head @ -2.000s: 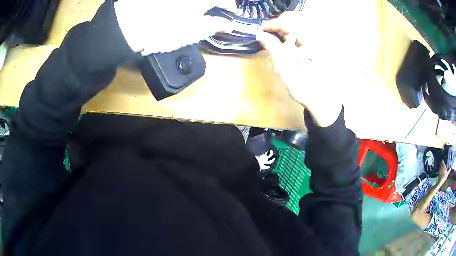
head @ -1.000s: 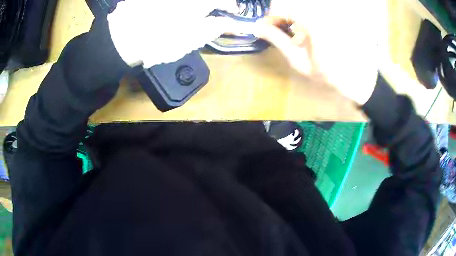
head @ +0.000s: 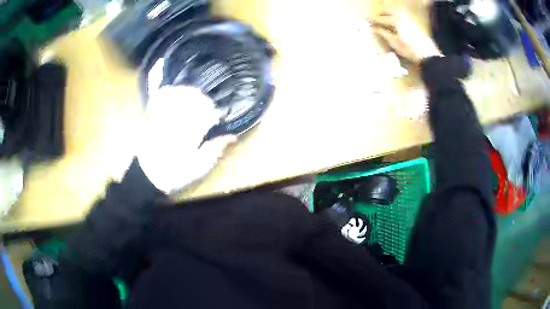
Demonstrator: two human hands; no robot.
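A black fan head (head: 232, 72) lies on the tan bench in front of me at the left, blurred, its slotted round face up. A black base block (head: 154, 21) shows beyond it. My left hand (head: 181, 130), in white and overexposed, is at the near rim of the fan head, with fingertips on the edge. My right hand (head: 401, 39) is stretched out over the right part of the bench, away from the fan, blurred and washed out by glare. Whether it holds a small piece cannot be told.
Another black fan (head: 476, 27) stands at the bench's right end. Dark stacked parts (head: 45, 111) are at the left. Under the bench edge, a green crate (head: 413, 205) holds black fan units, and a red stool (head: 505, 187) is at the right.
The view has shifted. The fan head now lies more in view at the left with its face up. My right hand has left the fan and moved right; my left hand stays at the fan.
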